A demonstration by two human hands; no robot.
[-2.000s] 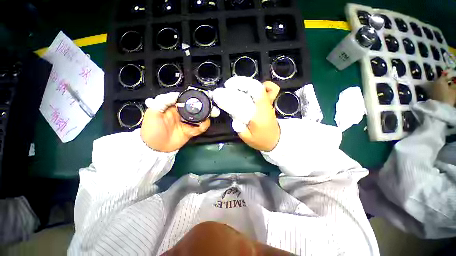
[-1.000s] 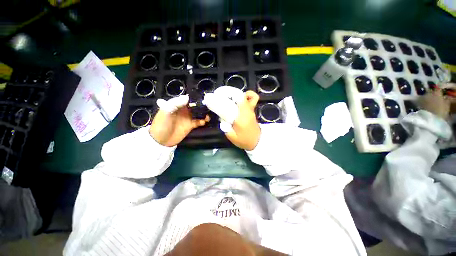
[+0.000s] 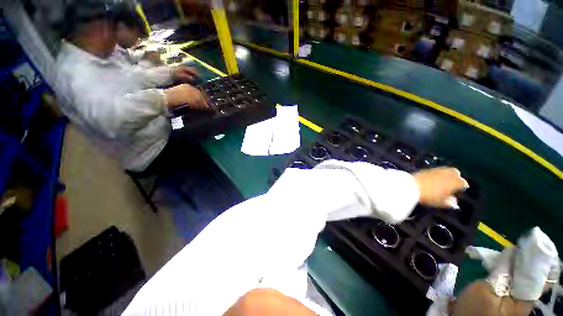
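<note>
The black foam tray (image 3: 364,258) lies in front of me, turned at an angle, with round watch bodies in its pockets, such as one near its front edge (image 3: 439,236). My left hand (image 3: 439,186) reaches across the tray, its white-covered fingertips low over the far right pockets; whether it holds a watch is hidden. My left sleeve covers the middle of the tray. My right hand (image 3: 478,300), partly cut off at the bottom right, holds a crumpled white wiping cloth (image 3: 534,262). It is right of the tray.
Handwritten paper (image 3: 271,137) lies left of the tray. Another person (image 3: 117,102) works at the left with hands at a second black tray (image 3: 231,102). A black crate (image 3: 102,268) is on the floor, lower left. A white wipe (image 3: 443,281) touches my tray's right corner.
The view has swung left, showing the other person and the floor. My hands have parted: the left has moved over the tray, the right away to its right side. The watch between them is no longer visible.
</note>
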